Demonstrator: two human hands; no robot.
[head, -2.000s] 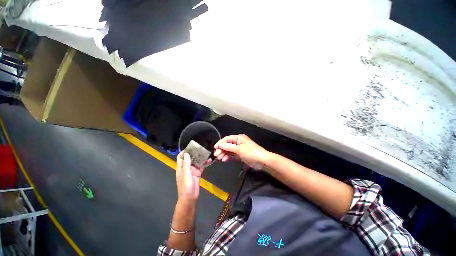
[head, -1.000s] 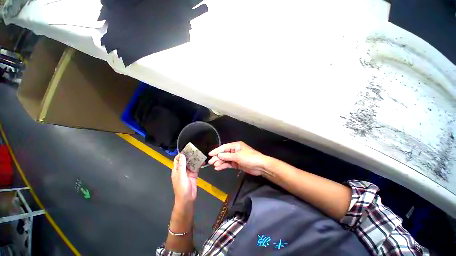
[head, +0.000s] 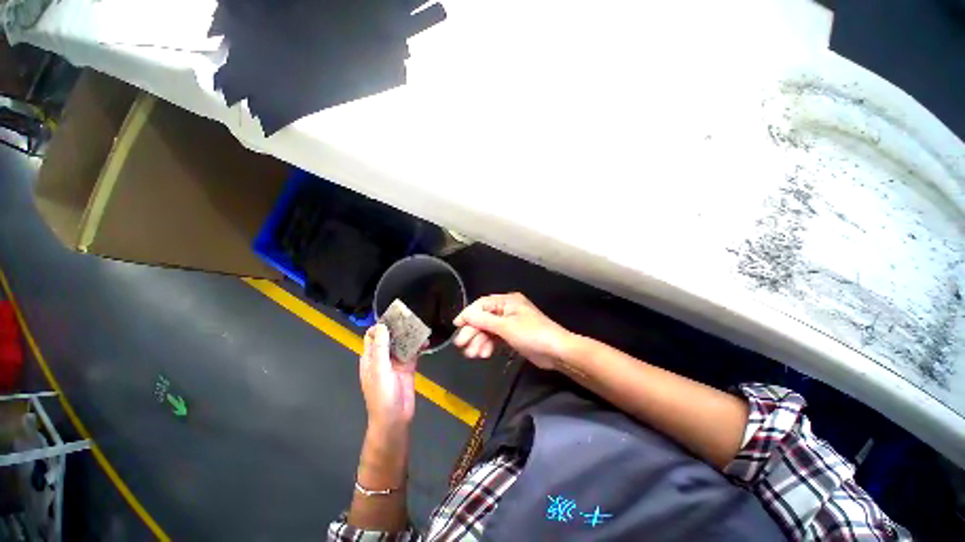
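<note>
A rough grey-beige block [head: 406,330] with dark specks is in my left hand [head: 387,383], gripped along its lower left edge between thumb and fingers. It is tilted over the near left part of the rim of a round dark bin [head: 421,260]. My right hand [head: 506,324] is beside the bin's right rim, its thumb and fingertips pinched together and the other fingers curled. It does not touch the block. Whether a tiny bit is between the fingertips cannot be told.
The white-covered table [head: 550,159] runs above the bin, with black panels [head: 312,58] at upper left and black-speckled stains at right. A blue crate [head: 277,228] of black pieces and a brown cardboard box [head: 190,191] are under it. Yellow lines mark the grey floor [head: 254,392].
My right hand moved left and down, then back right to the bin's rim, its fingers now curled tighter. My left hand and the block shifted slightly left.
</note>
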